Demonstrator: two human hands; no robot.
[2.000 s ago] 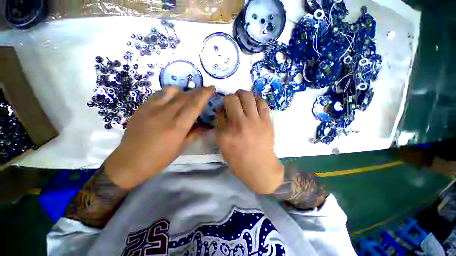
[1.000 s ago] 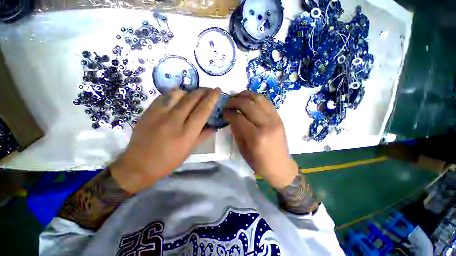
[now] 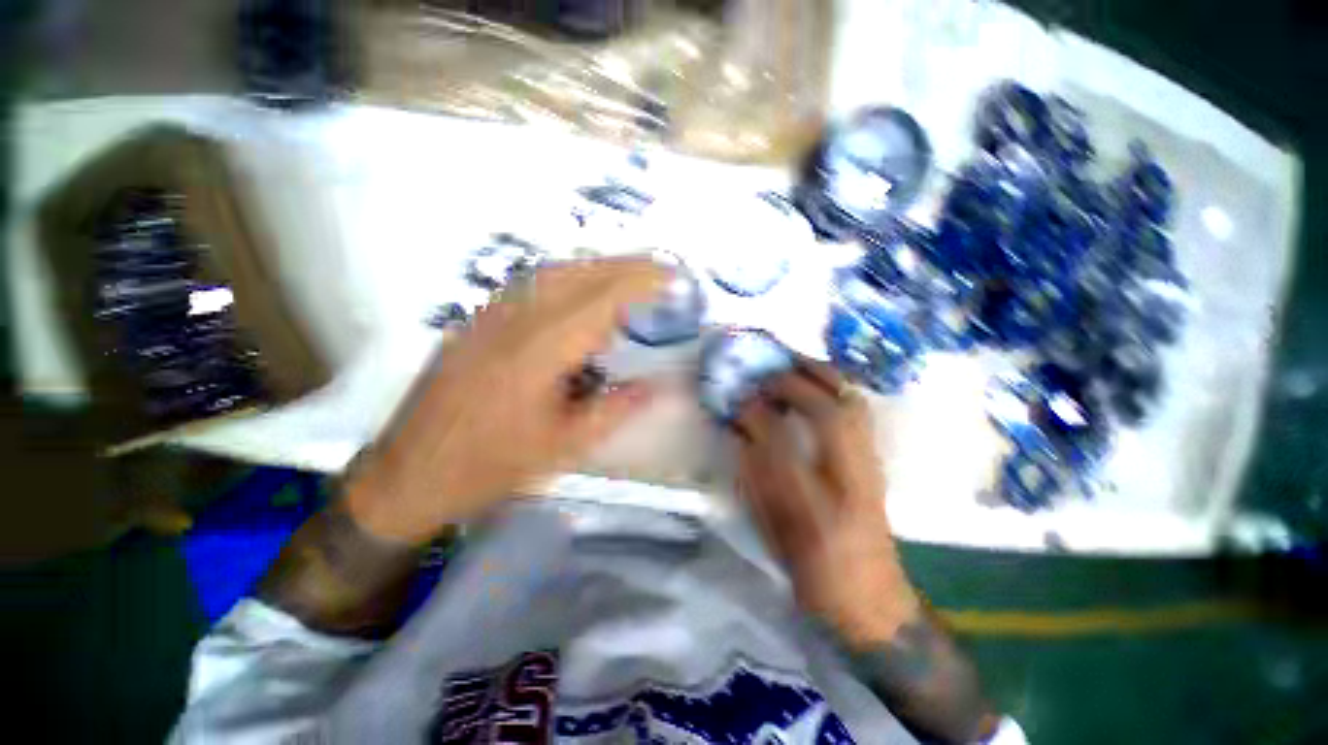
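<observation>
The frame is blurred. My right hand (image 3: 819, 502) is closed on the near edge of a round housing (image 3: 740, 367) with a pale blue inside. My left hand (image 3: 503, 379) is left of it, away from that housing, its thumb and fingers apart. A small dark bit (image 3: 587, 381) shows between its thumb and fingers; whether it is held is unclear. Another housing (image 3: 666, 309) lies at the left fingertips, partly covered. A pale housing (image 3: 755, 245) lies behind. Small dark button parts (image 3: 500, 262) lie beyond my left hand, which hides part of the pile.
Blue circuit boards with wires (image 3: 1020, 248) are piled at the right on the white mat (image 3: 1216, 364). Stacked housings (image 3: 874, 163) stand at the back. A carton of small parts (image 3: 175, 313) is at the left. Crinkled plastic (image 3: 583, 73) over cardboard lies along the back edge.
My hands have moved apart; the round housing is now with my right hand only. The view has shifted left, so the carton shows more fully. My left hand covers much of the button pile.
</observation>
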